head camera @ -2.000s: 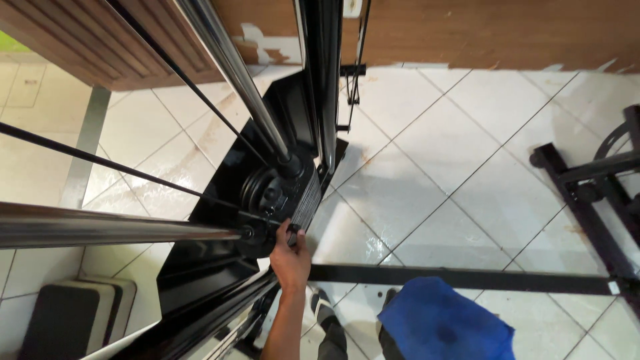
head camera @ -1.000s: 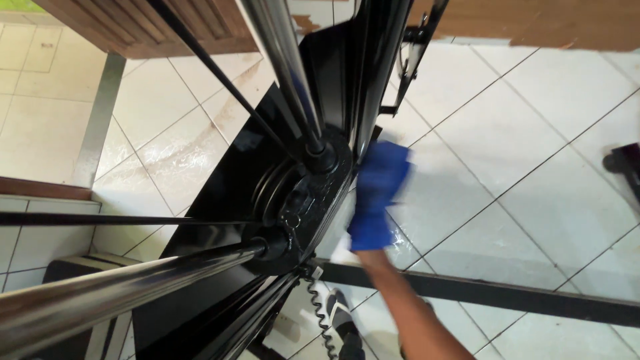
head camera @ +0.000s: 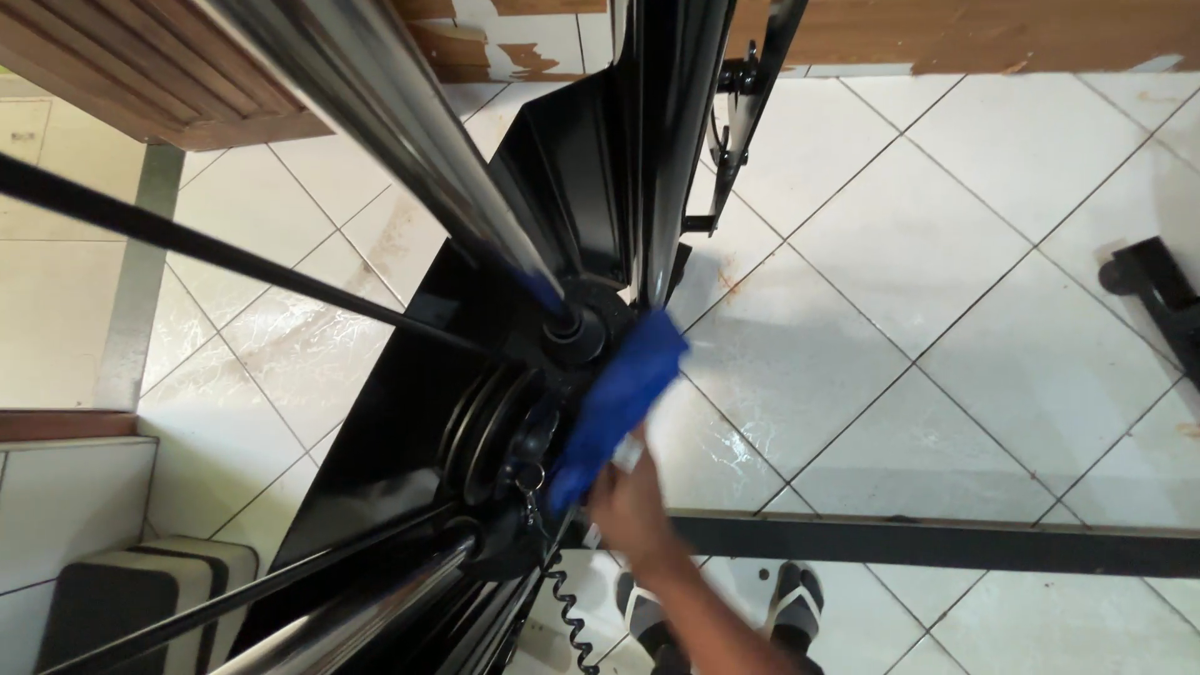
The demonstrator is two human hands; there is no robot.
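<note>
My right hand (head camera: 630,502) comes up from the bottom edge, closed around a blue cloth (head camera: 621,398), which is blurred. The cloth lies against the right side of the black carriage (head camera: 511,553) of a gym machine, near the collar (head camera: 574,337) of a chrome guide rod (head camera: 412,122). Left of the cloth are a black pulley (head camera: 487,431) and a metal ring (head camera: 530,478) with a short chain. A second chrome rod (head camera: 375,600) meets the lower collar. My left hand is out of view.
Black cables (head camera: 234,253) run left from the carriage. A black floor beam (head camera: 900,544) crosses below, above my sandalled feet (head camera: 797,595). A coiled cord (head camera: 569,609) hangs nearby. Padded blocks (head camera: 122,609) stand lower left; another black frame (head camera: 1162,291) is at right.
My left hand, at the carriage two seconds ago, has left the view. My right hand has brought the blue cloth from the lower right over to the carriage's right side.
</note>
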